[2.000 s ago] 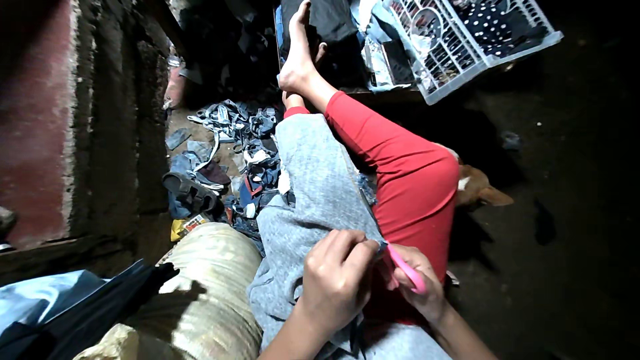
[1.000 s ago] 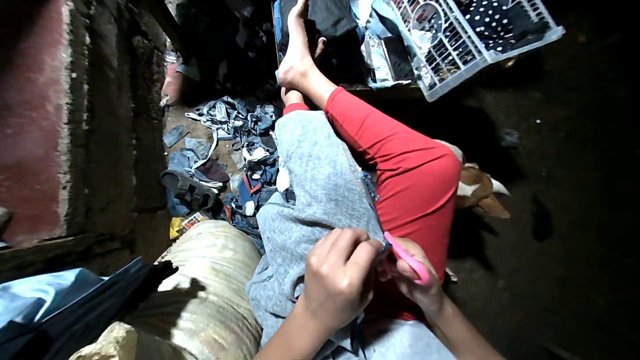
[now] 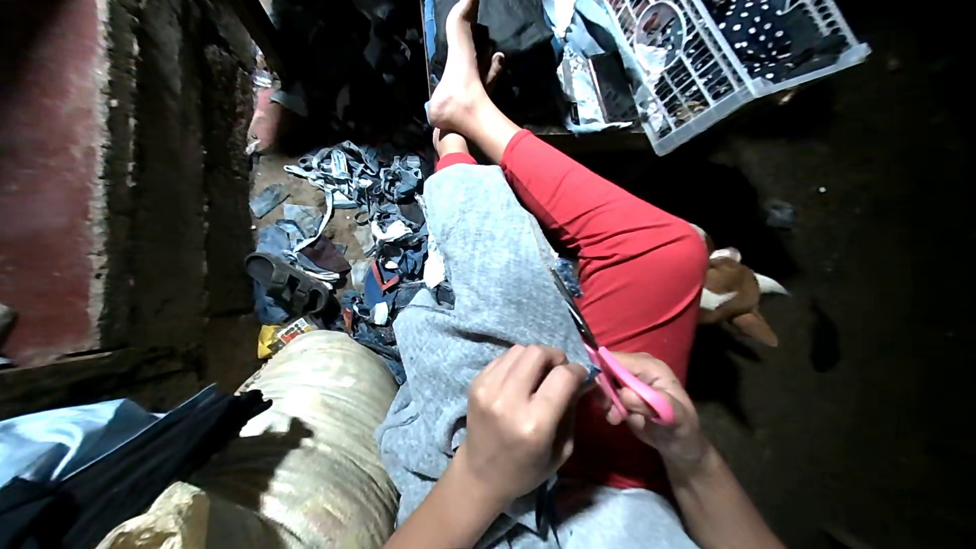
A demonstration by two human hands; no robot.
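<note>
Pink-handled scissors [image 3: 637, 387] are in my right hand [image 3: 659, 408], over my lap, their metal blades pointing up and left along the edge of a grey cloth [image 3: 496, 252]. Close beside them, my left hand [image 3: 522, 419] pinches a small piece of dark blue fabric [image 3: 591, 374] between thumb and fingers. The grey cloth lies over one of my legs; the other, in red trousers [image 3: 640, 267], is bent. Whether the blades touch any fabric is hard to tell.
Denim scraps [image 3: 389, 191] and a sandal [image 3: 286, 282] lie on the floor at left. A stuffed sack [image 3: 328, 427] stands beside me, dark and light blue cloth [image 3: 91, 442] near it. A plastic crate [image 3: 743, 88] holds fabric. A brown and white animal [image 3: 732, 293] is by my knee.
The scissors in my right hand have turned, and their blades now show, pointing up the grey cloth. My left hand has stayed nearly in place. The animal's head has shifted beside my knee.
</note>
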